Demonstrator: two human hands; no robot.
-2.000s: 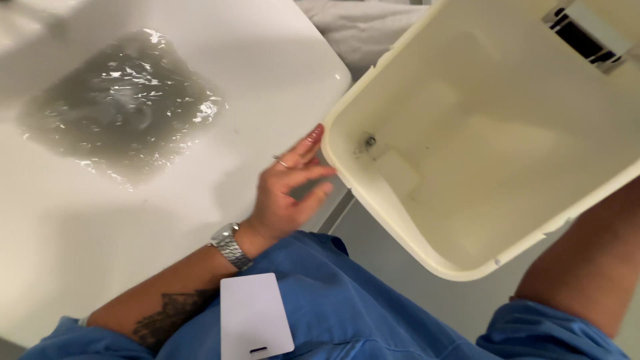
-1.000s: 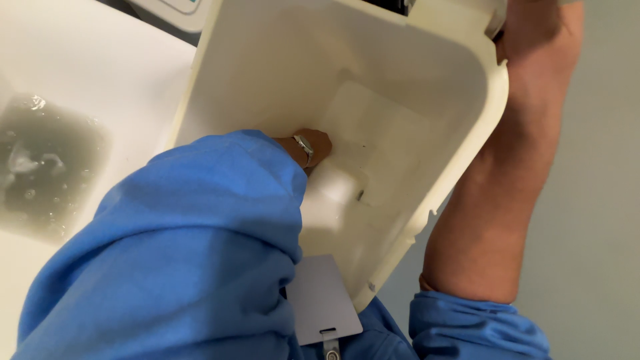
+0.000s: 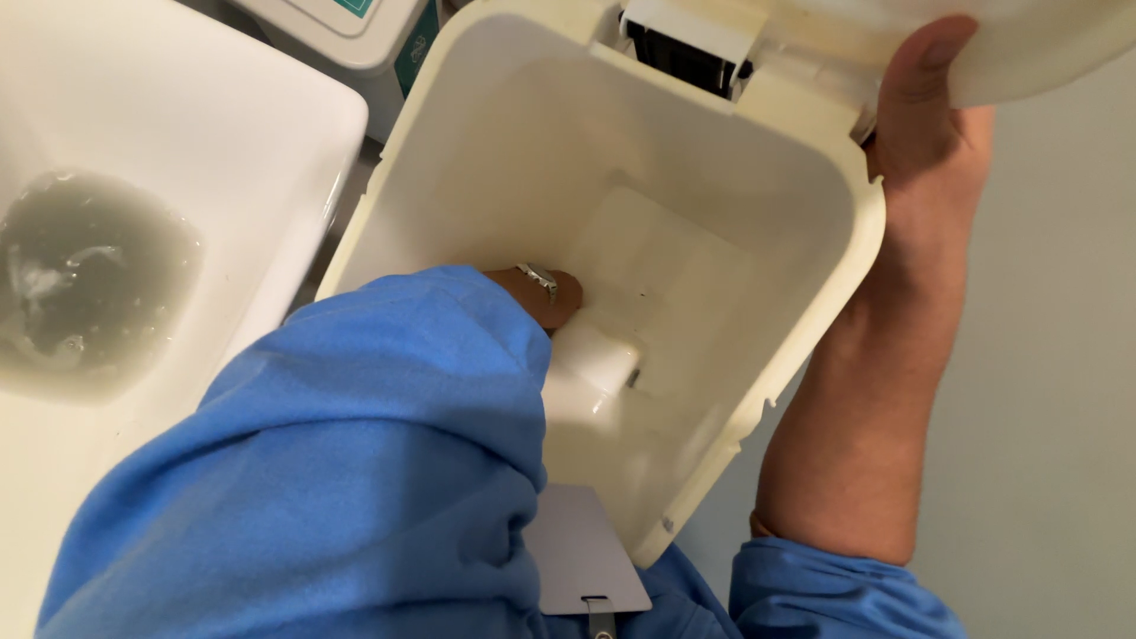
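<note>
A cream plastic bin (image 3: 497,160) is tilted towards me with its inside showing. My left hand (image 3: 566,297), wearing a metal watch (image 3: 539,280) at the wrist, reaches deep into it; the fingers are hidden, so whether they hold anything cannot be told. Near that hand a pale raised block (image 3: 603,359) shows inside the bin, with small dark specks close by. At the upper right, my right hand (image 3: 932,133) grips the raised whitish lid (image 3: 1047,53) by the hinge corner, thumb on the lid, other fingers mostly hidden. A black hinge part (image 3: 679,62) sits at the bin's rim.
On the left a white sink (image 3: 257,115) holds greyish, rippling water (image 3: 98,284). A white lidded container (image 3: 355,27) with a green label stands behind the bin. A blank badge card (image 3: 586,550) hangs at my front, against the bin's lower edge.
My left hand was at the bin's outer rim two seconds ago and is now inside the bin. My right hand, out of view then, now shows at the lid. The view has shifted.
</note>
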